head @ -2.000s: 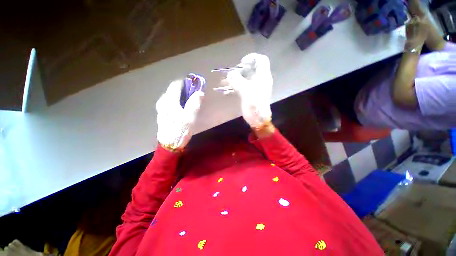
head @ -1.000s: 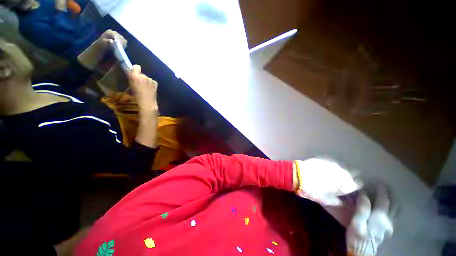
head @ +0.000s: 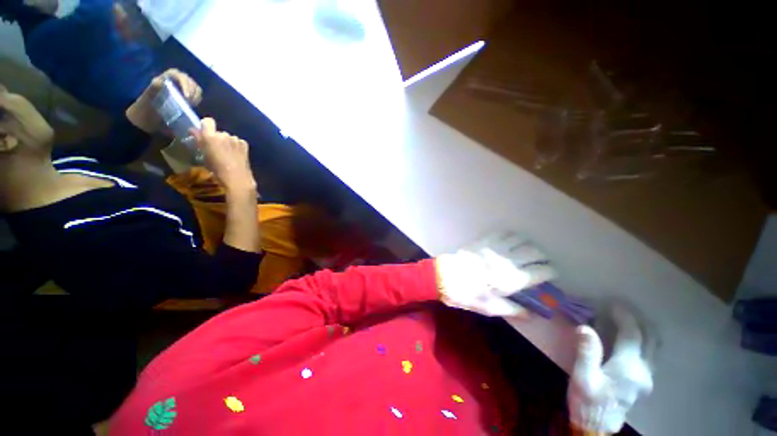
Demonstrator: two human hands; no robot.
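Observation:
A small purple bundle (head: 554, 301) with an orange-red mark lies at the front of the white table, between my two hands. My left hand (head: 497, 274), in a white knitted glove with a yellow-orange cuff, is on the bundle's left end, with its fingers spread and blurred; whether it grips the bundle is unclear. My right hand (head: 612, 375), in the same kind of glove, is beside the bundle's other end with thumb and fingers apart and nothing seen in it. It is partly blurred.
The white table (head: 341, 128) runs diagonally. Brown cardboard (head: 613, 217) with clear plastic outlines lies behind my hands, beside an upright white strip (head: 445, 65). Dark purple goods (head: 756, 324) show at the right edge. A person in black (head: 128, 238) at left holds a clear pack (head: 177, 111).
The view has swung toward the left co-worker. Since one second ago, my hands have moved apart, my left hand's fingers have spread, and the bundle shows more clearly.

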